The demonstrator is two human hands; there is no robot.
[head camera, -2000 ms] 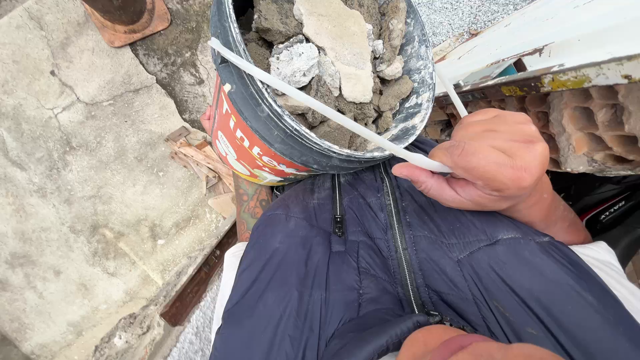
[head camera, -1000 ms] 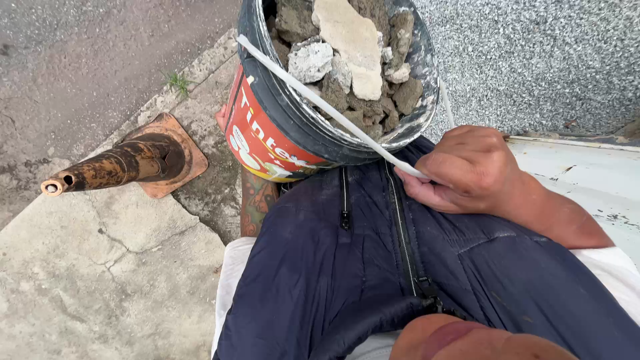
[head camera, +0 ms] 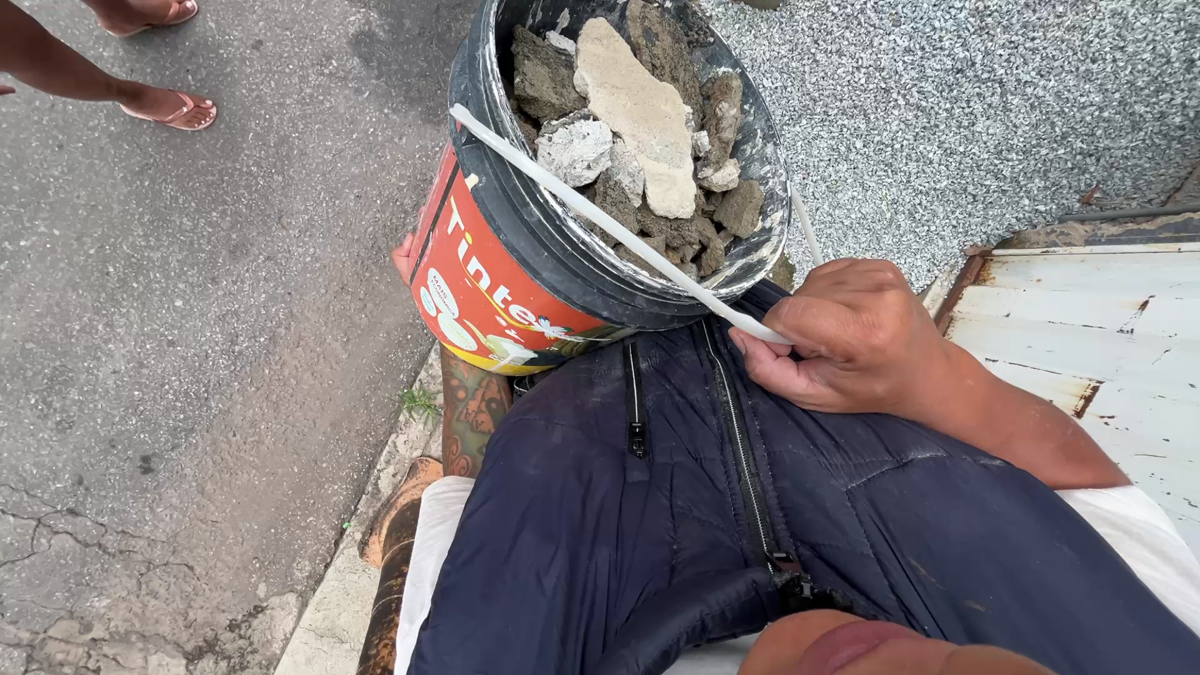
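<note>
A black plastic bucket (head camera: pixel 525 244) with a red and yellow label is tilted against the front of my dark blue padded vest. Chunks of broken concrete and mortar (head camera: pixel 637 112) fill it, with a flat beige slab on top. My right hand (head camera: pixel 844 337) is closed around the white plastic bail handle (head camera: pixel 609 220) at the near side of the rim. My tattooed left forearm passes beneath the bucket, and part of my left hand (head camera: pixel 405 259) shows against its left side; the rest of that hand is hidden.
Asphalt (head camera: pixel 234 281) lies at the left, bordered by a concrete curb (head camera: pixel 342 600). A worn orange traffic cone (head camera: pixel 398 544) stands close by my left side. Another person's feet in flip-flops (head camera: pixel 178 112) are at the upper left. Grey gravel (head camera: pixel 937 122) and a rusty white metal panel (head camera: pixel 1059 328) are at the right.
The view has moved on over asphalt and gravel, with the cone now close beside me. Another person's feet have come into view. Both hands keep their places at the bucket.
</note>
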